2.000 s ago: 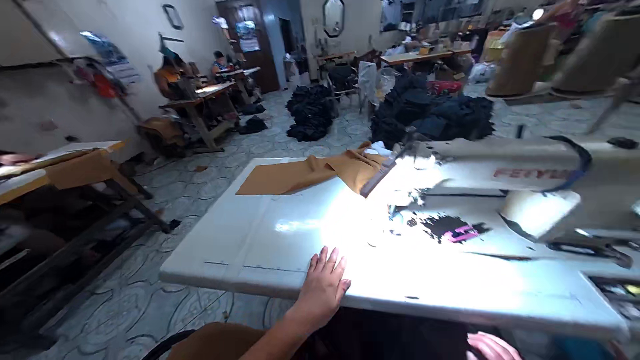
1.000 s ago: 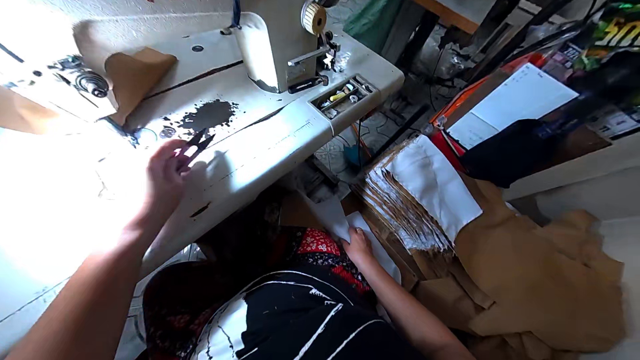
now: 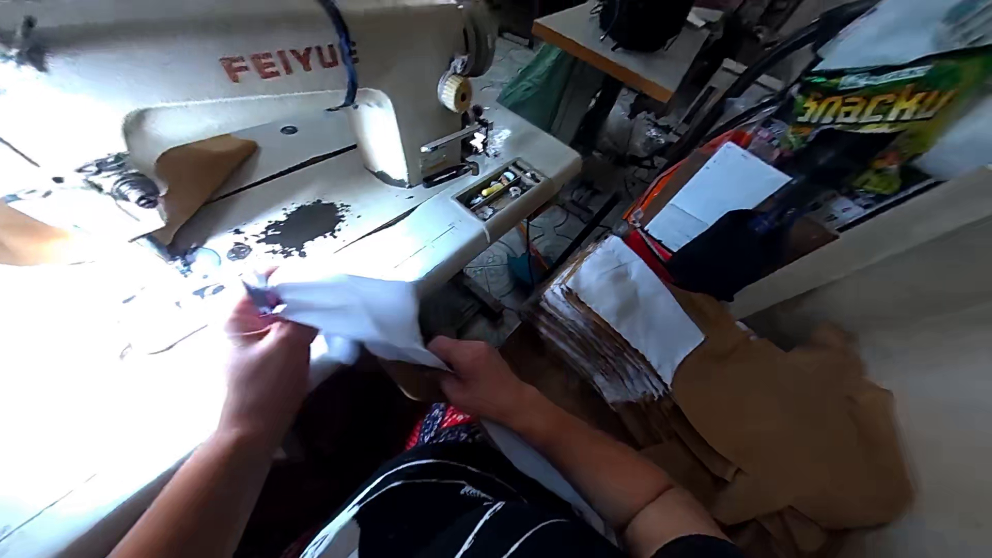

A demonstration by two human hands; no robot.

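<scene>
My left hand (image 3: pixel 271 349) is closed around small thread snips (image 3: pixel 262 297) and the near end of a white fabric piece (image 3: pixel 356 310). My right hand (image 3: pixel 480 376) grips the other end of that piece, so it spans between both hands above the table's front edge. Brown fabric hangs just beneath the white piece. A Feiyue sewing machine (image 3: pixel 256 62) stands behind my hands, with a brown fabric piece (image 3: pixel 201 174) lying by its needle area. To my right is a stack of brown and white pieces (image 3: pixel 635 310).
A parts tray (image 3: pixel 500 190) with bobbins is set into the table's right end. Loose brown fabric (image 3: pixel 790 426) is heaped at the right. Beyond the stack lie a white paper sheet (image 3: pixel 721 194), dark cloth (image 3: pixel 721 252) and a green snack bag (image 3: pixel 876 108). Another table (image 3: pixel 612 46) stands behind.
My right hand has come up from my lap with the white piece, and my left hand now holds it too. The snips were in my left hand a second ago. The view has swung right since two seconds ago.
</scene>
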